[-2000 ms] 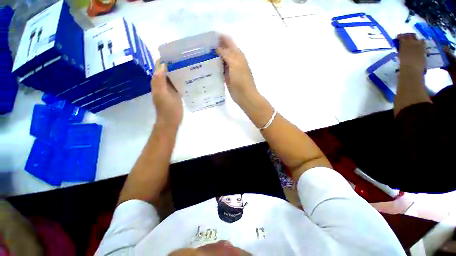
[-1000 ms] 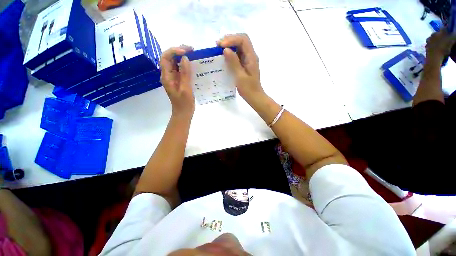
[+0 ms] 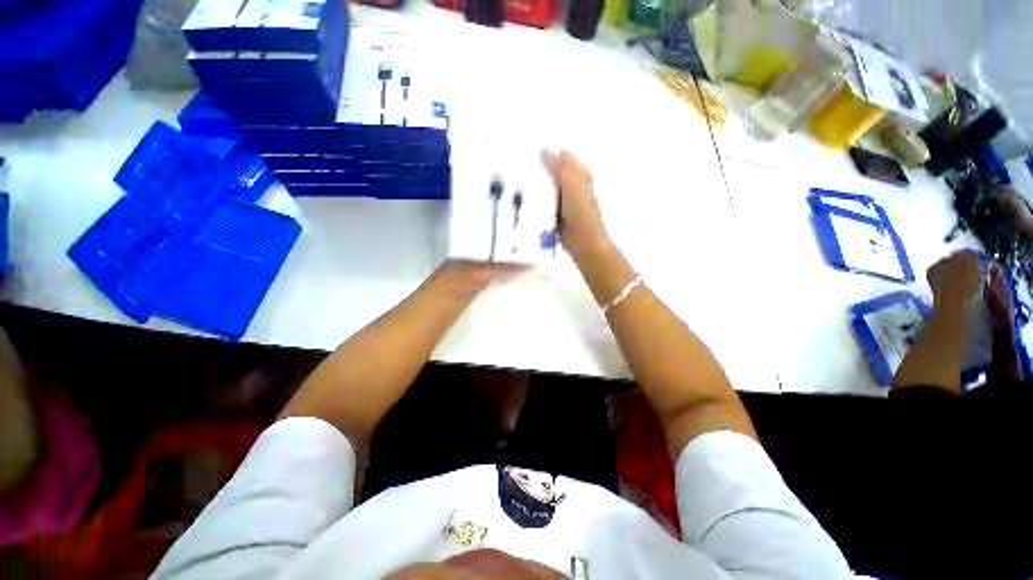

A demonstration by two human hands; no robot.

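A white cable box (image 3: pixel 505 215) is held up above the table in front of me, its face with two dark cable plugs towards me, slightly blurred. My left hand (image 3: pixel 474 273) is at the box's lower edge, with its fingers mostly hidden behind or under the box. My right hand (image 3: pixel 575 204) is at the box's right side, its fingertips at the edge. Just left of the box, stacked cartons (image 3: pixel 391 96) with blue sides and white fronts stand on the table.
Blue trays (image 3: pixel 187 244) lie at left. Blue piles (image 3: pixel 57 57) stand at far left. A neighbour's hands (image 3: pixel 957 283) are at right by blue-framed cartons (image 3: pixel 861 235) and tangled black cables (image 3: pixel 983 204). A black phone-like object (image 3: pixel 878 167) and a yellow box (image 3: pixel 844 116) lie at upper right.
The box has been turned from its small-print face to its cable-plug face. My left hand has moved from its side to its lower edge. The view has shifted, showing more of the table's far side.
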